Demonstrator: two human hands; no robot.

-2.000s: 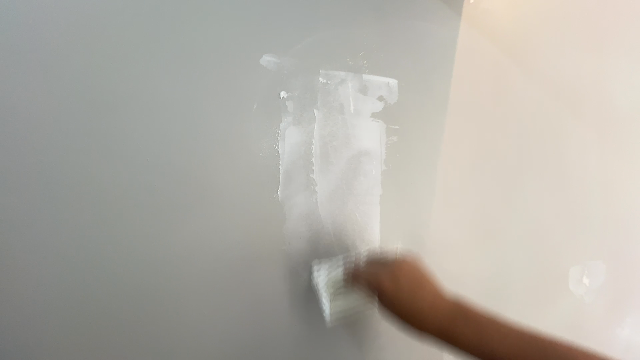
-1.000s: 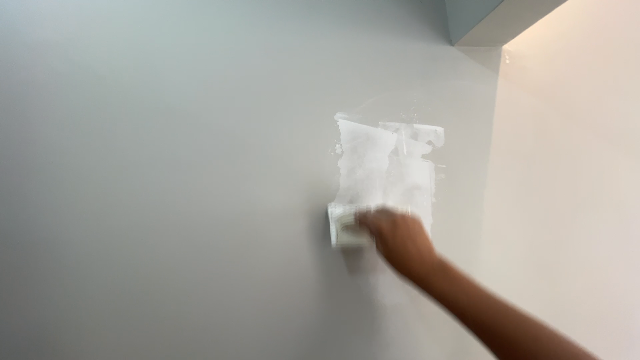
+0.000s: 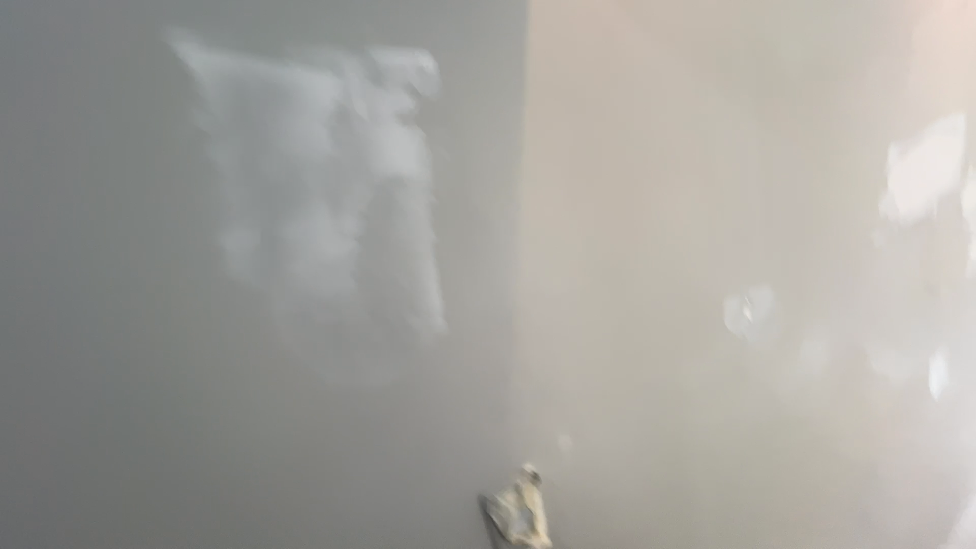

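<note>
Neither my left hand nor my right hand shows in the frame of now. A blurred pale tool (image 3: 520,509), smeared with whitish material and with a dark thin edge at its left, shows at the bottom edge, a little right of the middle; what holds it is out of view. Up and to the left of it, a broad patch of white filler (image 3: 305,160) covers part of the grey wall (image 3: 107,305). The patch is thick along its top and fades toward its lower end.
A beige wall (image 3: 633,191) meets the grey one along an upright corner line. Toward the right it bears a white patch (image 3: 924,171), a smaller round spot (image 3: 749,311) and several faint smears.
One second ago a hand pressed a flat tool on the lower part of the white patch; that hand is now out of view. The view has swung to the right.
</note>
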